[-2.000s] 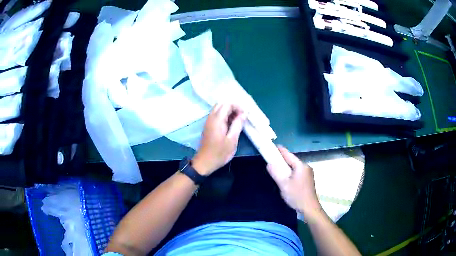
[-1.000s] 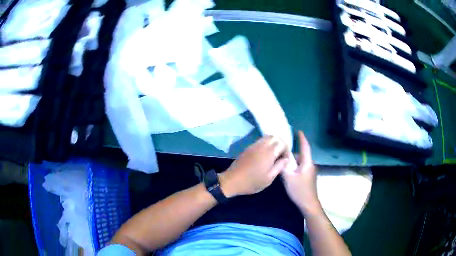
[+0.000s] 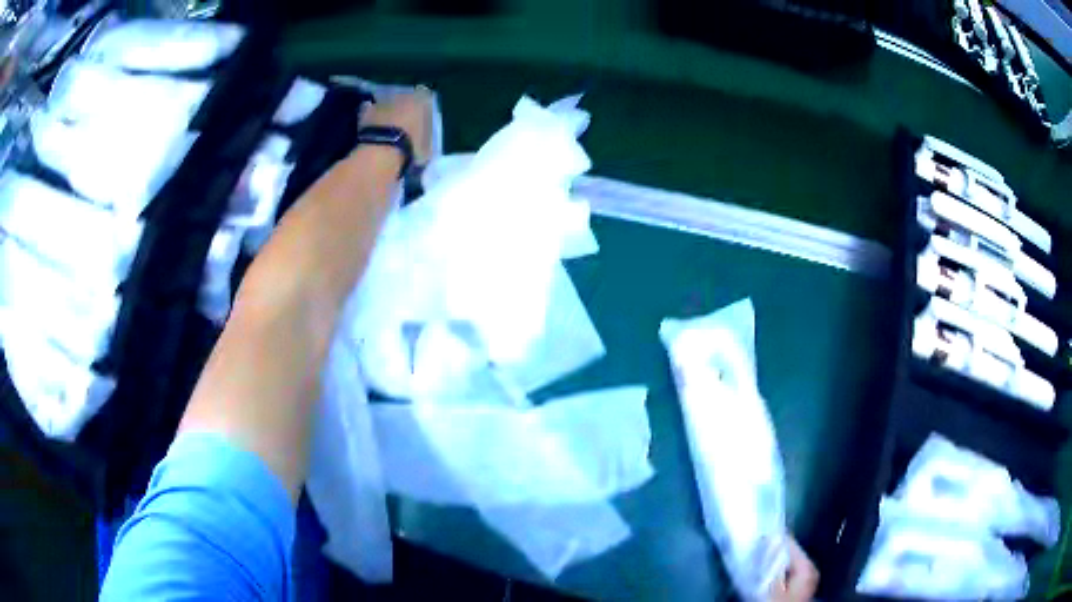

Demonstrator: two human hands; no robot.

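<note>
A bagged white part (image 3: 735, 453) lies slanted on the green bench, its loose sleeve end pointing up. My right hand (image 3: 802, 576) holds its lower end at the bottom edge, mostly cut off. My left hand (image 3: 406, 112) is stretched to the far left, at the black tray beside the sleeve pile; it is small and blurred, with pale film around it, and its grip is unclear. Loose milky sleeves (image 3: 482, 265) lie piled in the middle. The right black tray (image 3: 864, 517) holds bare white parts (image 3: 976, 253) at the top and bagged parts (image 3: 958, 529) below.
On the left, a black tray (image 3: 159, 282) holds a few pale parts (image 3: 253, 194), beside rows of bagged parts (image 3: 71, 271). A pale metal strip (image 3: 741, 223) crosses the bench. Another tray with white parts (image 3: 999, 53) stands at the far right.
The view has shifted. My left hand has left the bagged part and reached up and left past the sleeve pile. The part, now fully sleeved, lies to the right with my right hand on it.
</note>
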